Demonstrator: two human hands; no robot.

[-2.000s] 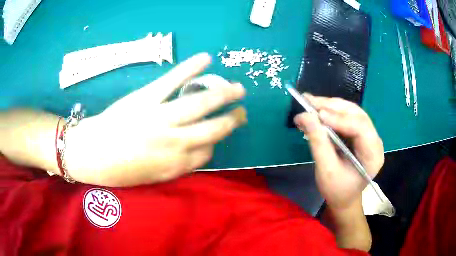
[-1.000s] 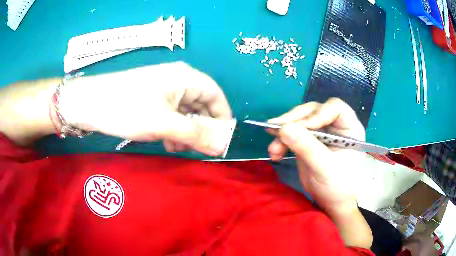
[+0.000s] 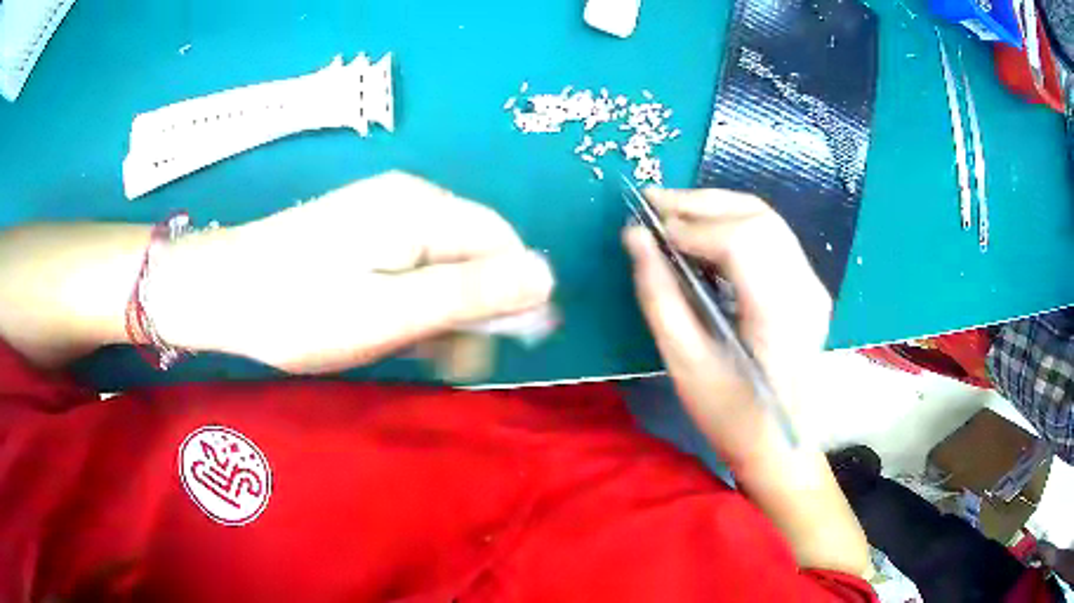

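Note:
My left hand (image 3: 353, 277) is closed on a white watch strap (image 3: 532, 323); only its blurred end shows at the fingertips, and a tan covering shows on a finger below. My right hand (image 3: 736, 283) holds silver tweezers (image 3: 695, 289) like a pen, tips pointing up and left, at the lower edge of a loose pile of small whitish pieces (image 3: 577, 110). Whether the tips grip a piece cannot be seen. The black ribbed sheet (image 3: 789, 118) lies right of the pile, with fine specks on it, its lower part partly behind my right hand.
A stack of white straps (image 3: 259, 118) lies at left. Two thin silver tweezers (image 3: 966, 153) lie right of the black sheet. A blue bin (image 3: 983, 18) and a red bin (image 3: 1027, 73) are at the upper right. A carton (image 3: 989, 454) stands below the mat's edge.
The right hand has turned the tweezers from pointing at the strap end to pointing up at the loose pile. The left hand's strap end has tilted and blurred. The view has shifted slightly.

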